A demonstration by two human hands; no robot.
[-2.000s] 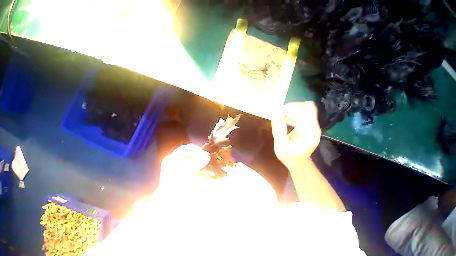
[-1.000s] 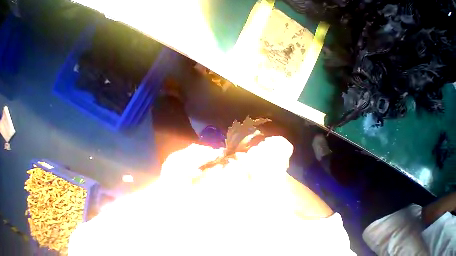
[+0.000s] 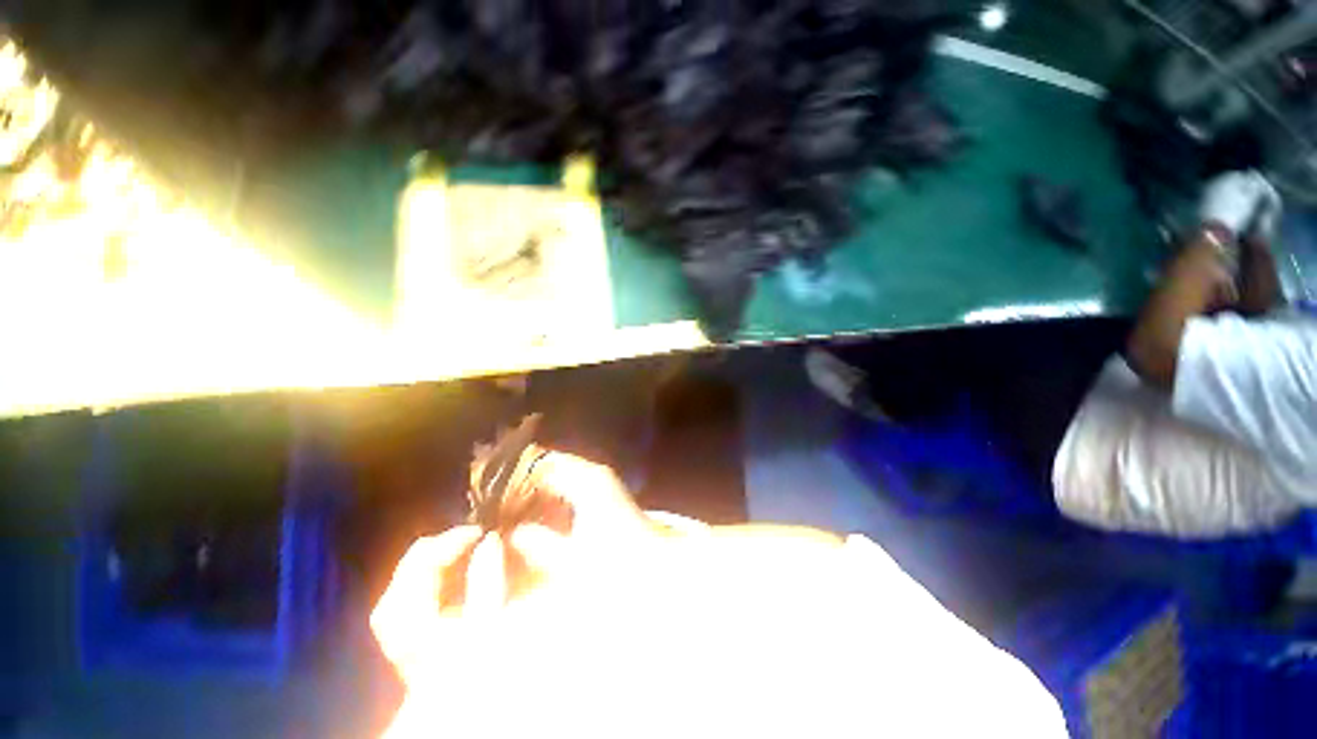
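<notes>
A brown-looking moulded part (image 3: 506, 469) with pointed edges stands up between my two hands, in front of the table edge. My left hand (image 3: 426, 585) is overexposed and closed around the lower end of the part. My right hand (image 3: 578, 498) touches the part from the right with its fingers closed on it. Glare hides most of both hands and the lower end of the part. The pale work pad (image 3: 498, 274) with yellow tabs lies on the green table (image 3: 924, 260) beyond my hands, with dark specks on it.
A large dark heap of parts (image 3: 693, 130) lies behind and right of the pad. Glare covers the table's left. A blue crate (image 3: 181, 650) with dark contents is below left. A person in white (image 3: 1249, 404) sits at the right, near another blue crate with tan contents (image 3: 1134, 679).
The view has turned right, so the table edge now runs nearly level and the neighbouring person shows more. My right hand was raised by the pad two seconds ago and is now at the part.
</notes>
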